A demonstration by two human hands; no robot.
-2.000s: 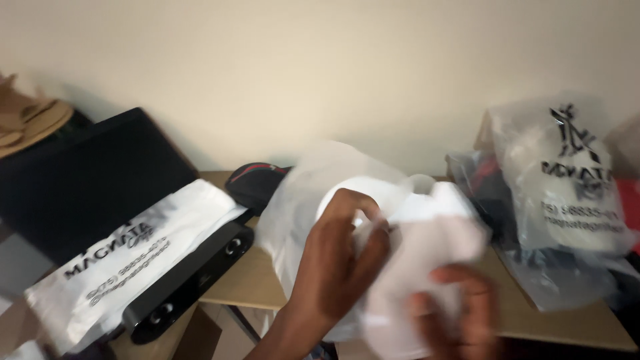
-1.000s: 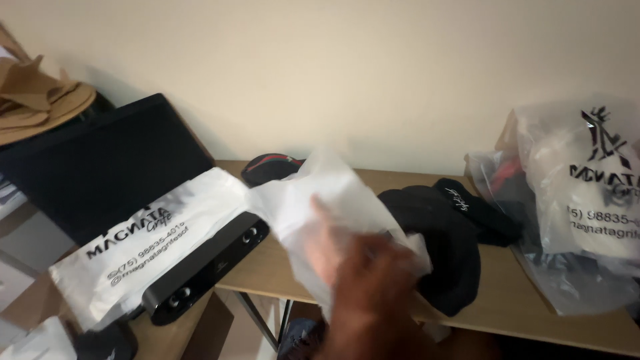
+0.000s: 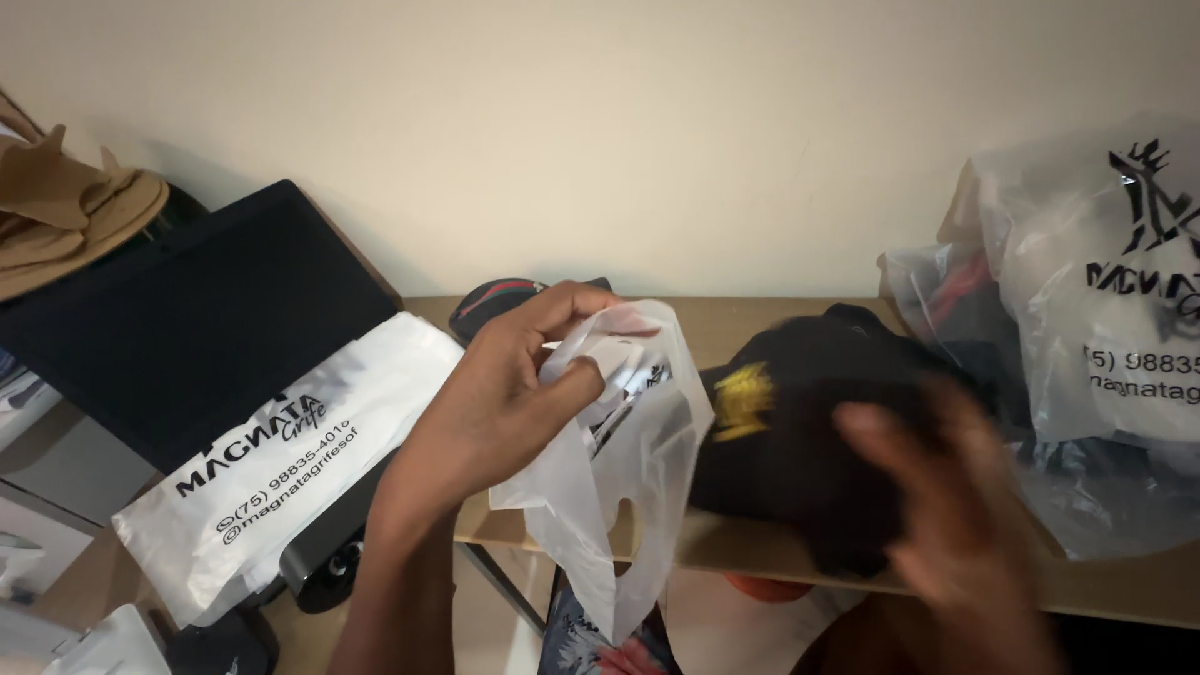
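Observation:
My left hand (image 3: 506, 394) grips the rim of a thin white plastic bag (image 3: 647, 450) near the middle, its mouth spread; something pale with dark print shows inside. On the right, my blurred right hand (image 3: 947, 497) is at a black cap (image 3: 797, 422) with yellow embroidery, its fingers over the cap's right side. Another black item lies partly behind that cap. Behind my left hand, against the wall, rests a dark cap (image 3: 497, 300) with a red and green stripe.
A laptop with a black screen (image 3: 206, 319) stands at the left, a printed white bag (image 3: 309, 450) in front of it and a black speaker (image 3: 328, 553) below. Brown cardboard pieces (image 3: 75, 206) lie far left. Filled printed plastic bags (image 3: 1059, 347) stand on the wooden table (image 3: 750, 558) at right.
The bag's mouth is now spread in my left hand. My right hand has moved right, away from the bag, to the black cap, whose yellow embroidery now shows.

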